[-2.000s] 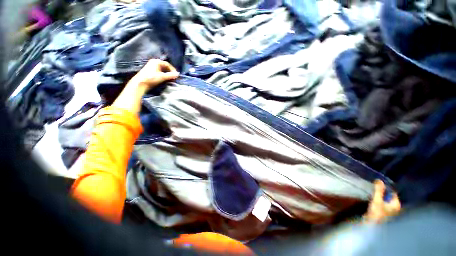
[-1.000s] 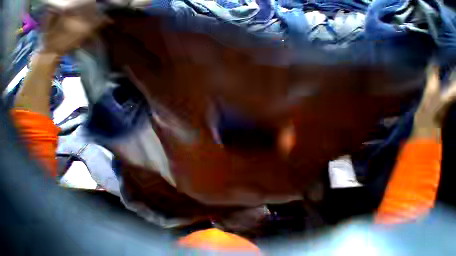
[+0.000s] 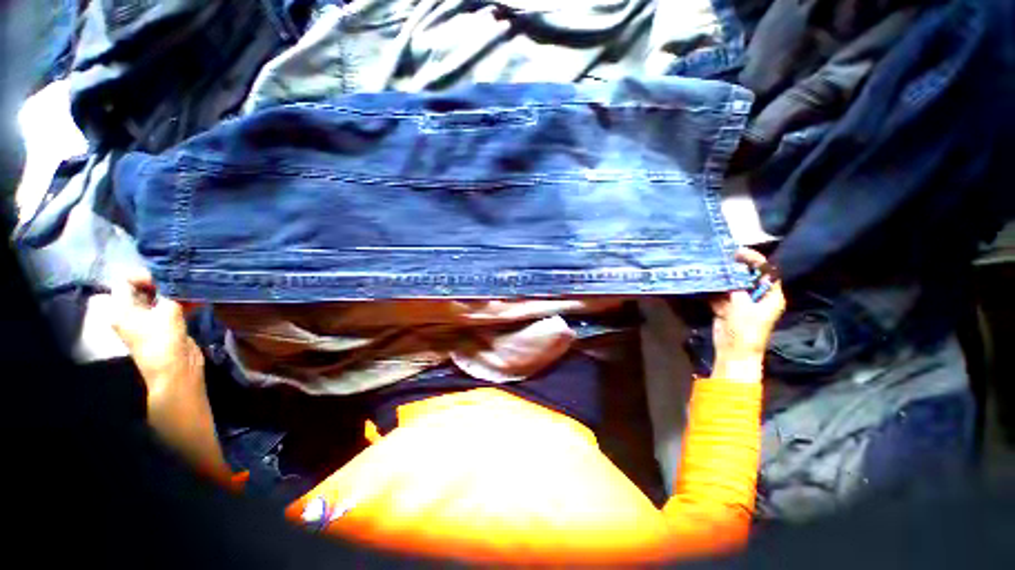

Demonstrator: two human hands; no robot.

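A blue denim garment (image 3: 445, 200) lies stretched flat, blue outside up, with pale stitched seams and a long stitched edge towards me. My left hand (image 3: 154, 325) holds the near left corner. My right hand (image 3: 748, 306) holds the near right corner; a small bluish thing shows at its fingers, too small to tell whether it is a tool or cloth. Pale inside-out cloth (image 3: 345, 345) hangs below the near edge, with a rounded pale flap in the middle.
Pale and blue garments (image 3: 479, 45) are heaped behind. Dark denim (image 3: 902, 145) is piled at the right, with more garments (image 3: 868, 434) below it. A white patch (image 3: 748, 214) shows beside the garment's right end. My orange clothing (image 3: 490, 479) is at the bottom.
The garment showed its pale inside, then was swung up in a blur; now it lies with its blue outside up. Both hands are nearer me, at its two near corners.
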